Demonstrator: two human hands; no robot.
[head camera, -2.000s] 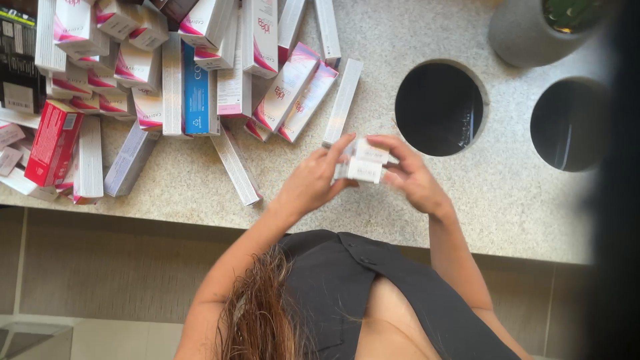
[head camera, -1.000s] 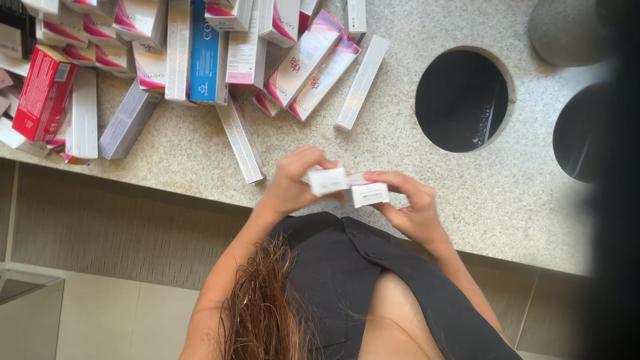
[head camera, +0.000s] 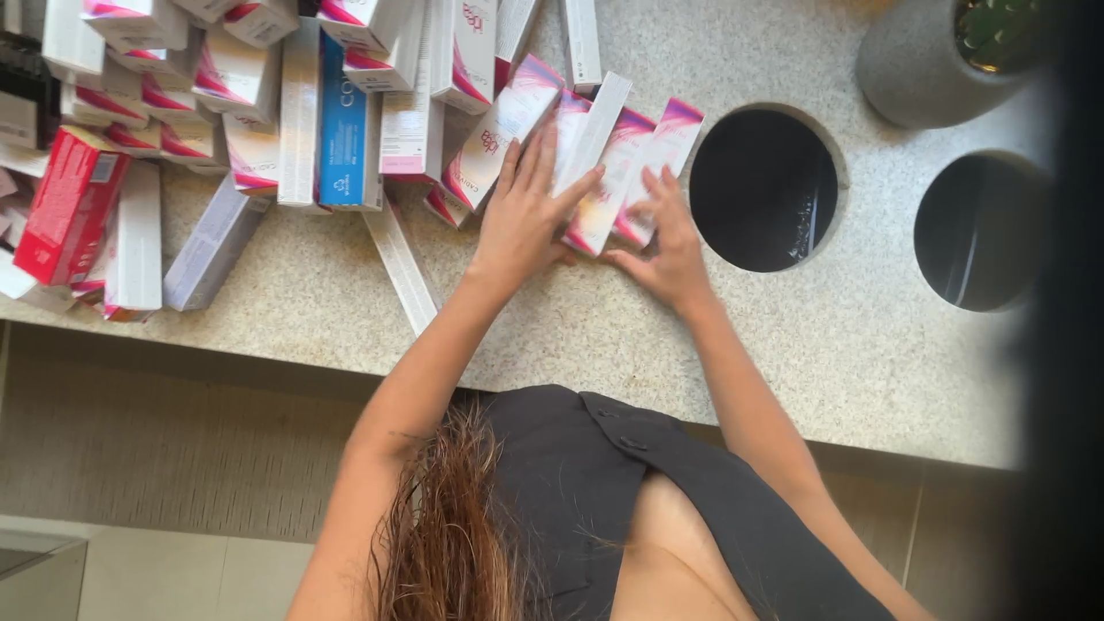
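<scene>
Slim white-and-pink cartons lie slanted side by side on the speckled stone counter. My left hand rests with spread fingers over the row, near a white-and-pink carton and a plain white side of a slim carton. My right hand is at the right end, thumb and fingertips around the lower part of the outermost pink-ended carton. Between the hands lies another pink-ended carton. How firmly the left fingers touch the boxes cannot be told.
A heap of cartons fills the left, with a blue carton, a red carton and a lilac-grey carton. One slim white carton lies near my left forearm. Right are two round dark openings and a grey planter.
Both hands have moved from near the counter's front edge up to the row of cartons. The two small-ended cartons they held up are now down, and more pink-ended cartons lie at the row's right.
</scene>
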